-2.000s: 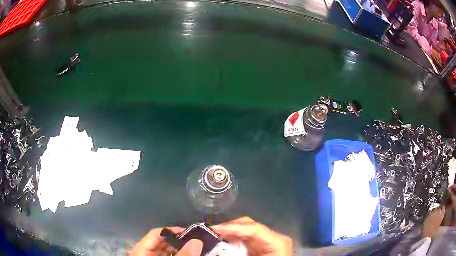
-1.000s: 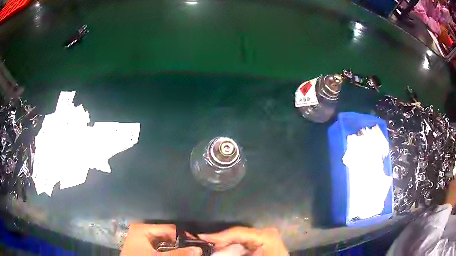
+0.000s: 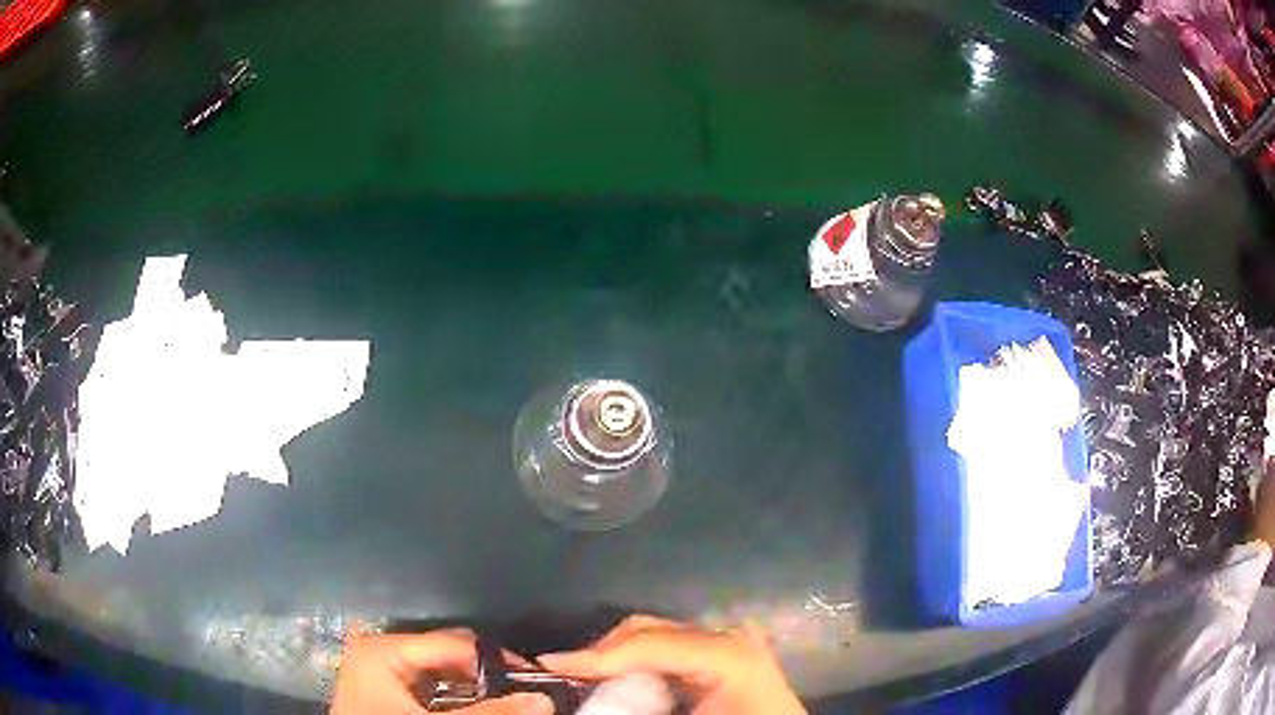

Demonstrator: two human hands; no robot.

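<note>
My left hand [image 3: 413,673] and my right hand [image 3: 699,668] are at the bottom edge, partly cut off. Between them they hold a small black-and-silver clip unit [image 3: 520,682]. My right hand also pinches a white wipe [image 3: 627,696] against the unit. The fingers hide much of the unit. A clear squat bottle with a silver top [image 3: 594,454] stands on the green surface just beyond my hands. A labelled clear bottle [image 3: 875,263] stands farther right, behind the blue bin [image 3: 930,475] of white wipes [image 3: 1021,475].
A white wipe pile [image 3: 189,419] lies at left. Heaps of units lie at the left edge [image 3: 35,419] and right edge [image 3: 1175,405]. A loose unit [image 3: 220,98] lies far left. At right are a person's pale sleeve [image 3: 1189,650] and, farther back, pink clothing [image 3: 1214,42].
The view has tilted down, so things sit higher in the picture and my hands are lower. The unit, first shown with its silver frame in a V, now appears flatter between my hands.
</note>
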